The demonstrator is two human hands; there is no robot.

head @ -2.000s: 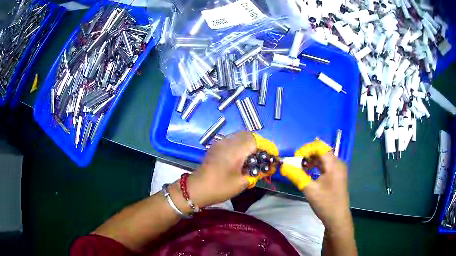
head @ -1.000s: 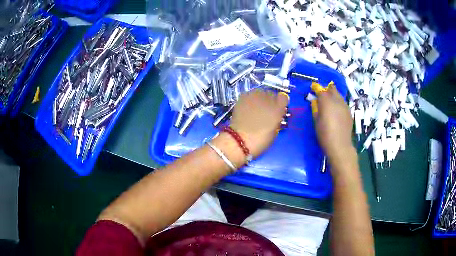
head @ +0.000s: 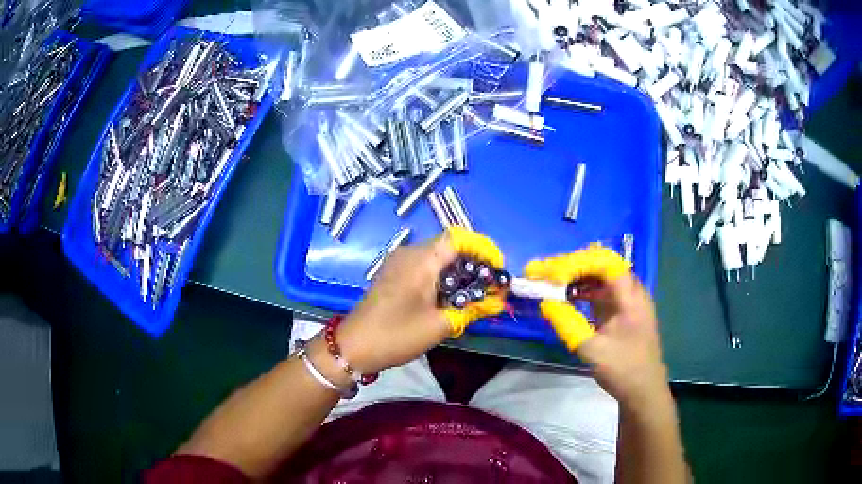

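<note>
My left hand (head: 406,295), with yellow finger cots, is closed around a bunch of filled tubes (head: 464,282) whose dark round ends face me. My right hand (head: 610,307), also with yellow cots, holds a white cylinder (head: 539,288) between thumb and fingers. The cylinder's left end is at the bunch; whether it is inside a tube is too small to tell. Red wire strands show just below. Both hands are over the front edge of the blue work tray (head: 605,142). Plain metal tubes (head: 406,146) lie in it.
A clear plastic bag (head: 331,85) with a white label (head: 408,34) lies over the tray's back left. White cylinders (head: 728,113) are heaped at right. A blue tray of filled tubes (head: 175,142) stands at left. A dark thin rod (head: 726,298) lies right of the work tray.
Both hands have come back from farther inside the tray to its front edge and are together again. The right hand's white cylinder is now at the left hand's bunch.
</note>
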